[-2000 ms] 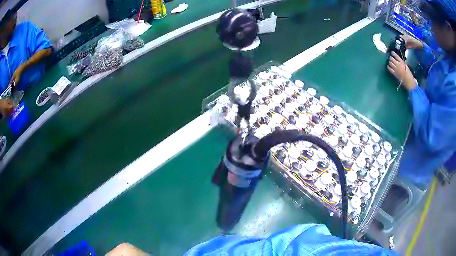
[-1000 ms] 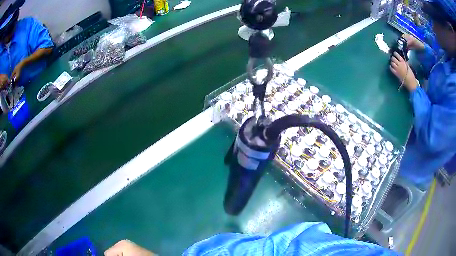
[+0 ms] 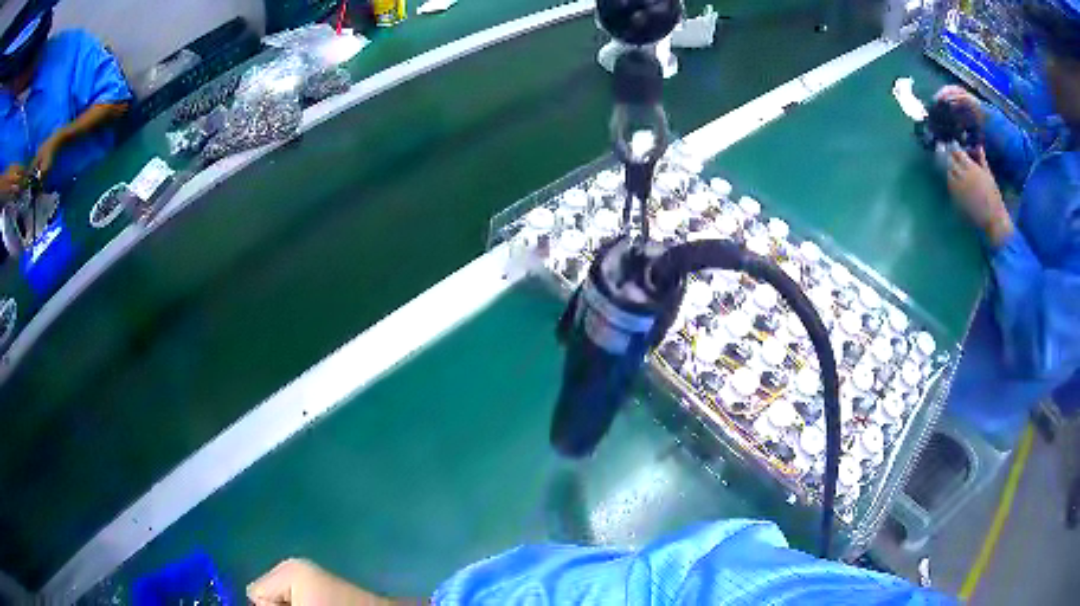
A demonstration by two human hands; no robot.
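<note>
My right hand [image 3: 296,584] shows at the bottom left, cut off by the lower edge. Its blue sleeve runs in from the right. The fingers are mostly hidden, so I cannot tell whether it holds anything. My left hand is not in view. A small blue parts bin [image 3: 184,580] lies just left of my right hand, also cut off. A black electric screwdriver [image 3: 606,349] hangs over the bench from a hook, tilted, with its thick cable curving right, and no hand touches it. Behind it lies a clear motor blister tray [image 3: 776,343] filled with white-capped motors and coloured wires.
A pale metal rail [image 3: 296,408] crosses the green bench. At right a person in blue handles a black unit [image 3: 951,124]. Another person in blue works at far left beside a blue bin [image 3: 47,258]. Bags of small parts [image 3: 255,118] lie at upper left.
The hanging screwdriver has shifted right and upward in the picture. My right hand stays at the bottom left, slightly more visible than at first. The person at right has turned the black unit.
</note>
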